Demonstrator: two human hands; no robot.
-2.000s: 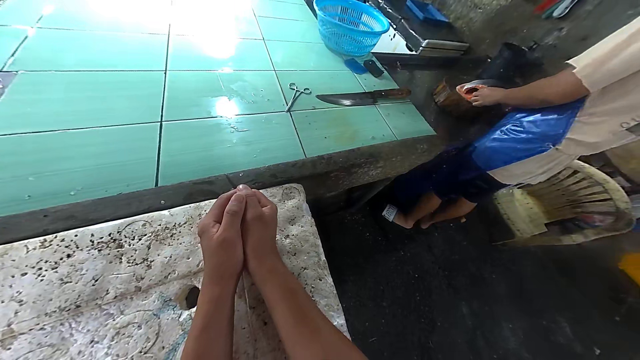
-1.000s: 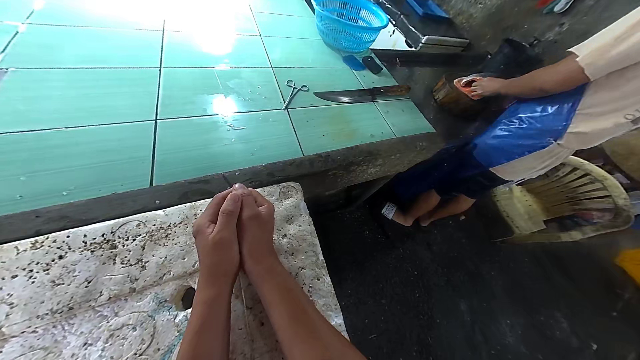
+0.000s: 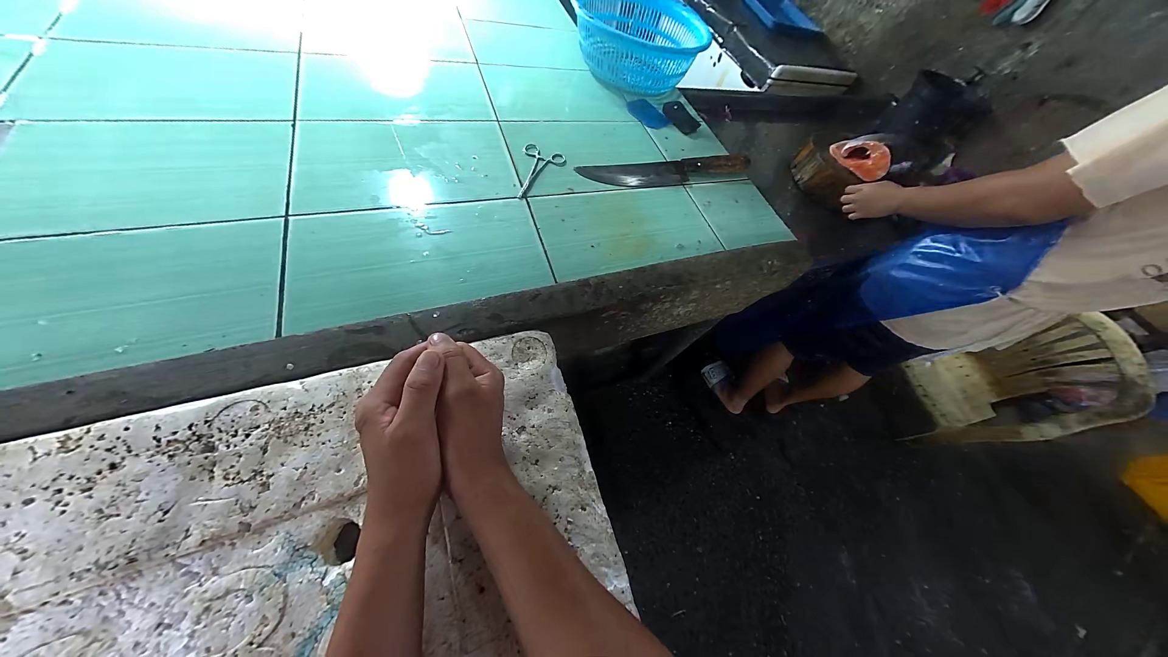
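My left hand (image 3: 399, 429) and my right hand (image 3: 471, 415) are pressed together, thumbs side by side, over a worn, pitted white foam slab (image 3: 182, 493). No object shows in either; what lies between the palms is hidden. Beyond the slab is a green tiled table (image 3: 392, 265). On its tiles lie metal locking forceps (image 3: 540, 170), nearest to my hands, and a knife (image 3: 657, 172) with a dark blade and wooden handle. Farther back stands a light blue plastic basket (image 3: 639, 46), with a small blue piece (image 3: 647, 113) and a dark block (image 3: 681, 118) before it.
At the right stands a person (image 3: 967, 265) in a blue apron, one hand beside a cut orange-red fish piece (image 3: 861, 159) on a wooden block (image 3: 818, 171). Behind them is a cream plastic chair (image 3: 1031, 374). The table's dark edge (image 3: 584, 297) borders the slab. The floor is dark.
The other person's hand is lower beside the wooden block, and the orange-red cut face now shows more fully. My hands have stayed pressed together.
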